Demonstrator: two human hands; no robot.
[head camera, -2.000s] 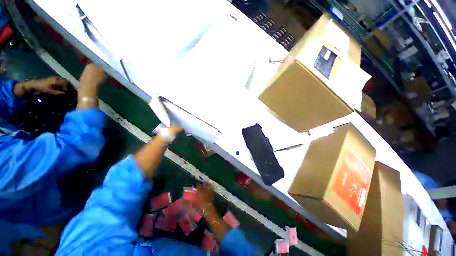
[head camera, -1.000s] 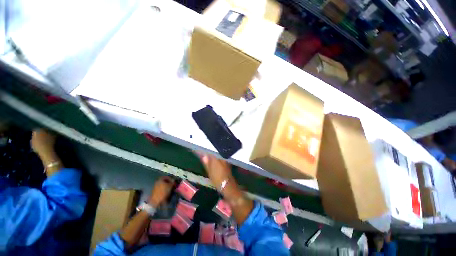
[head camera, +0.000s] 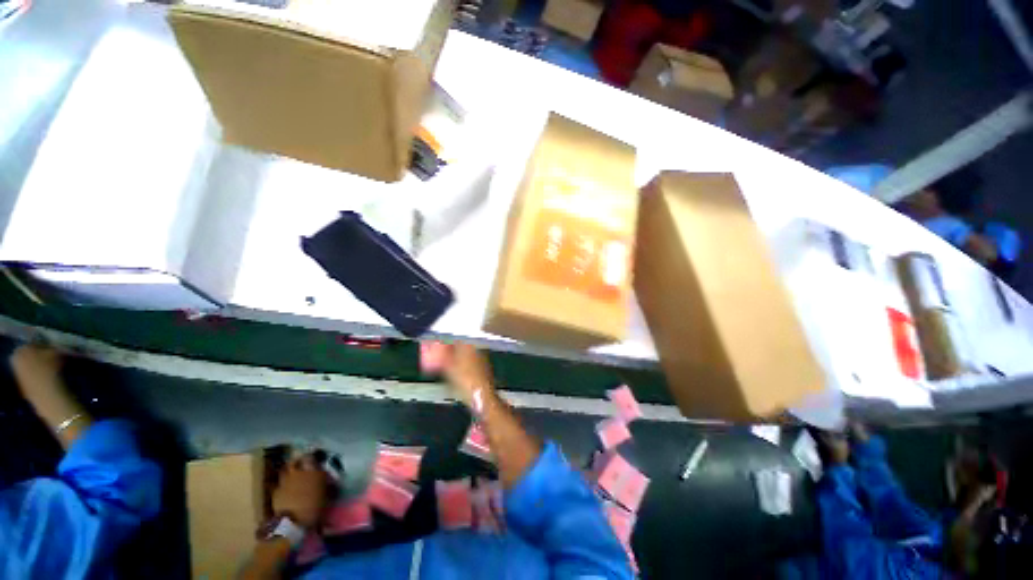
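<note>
My right hand reaches over the pale rail to the green conveyor belt, with a pink packet at its fingertips. My left hand is lower left, blurred, at the dark open side of a small brown carton; its fingers are unclear and I cannot tell if it holds anything. Loose pink packets lie on the dark green bench between my forearms. More pink packets lie right of my right sleeve.
The white shelf above the belt bears a black flat oblong, an orange-labelled carton, a plain carton and a larger carton. A thin white stick lies on the bench. Neighbours' arms show at left and right.
The view has swung right. My left hand has moved from beside the packets to the small carton. My right hand remains near the belt, now with a pink packet visible at its fingertips.
</note>
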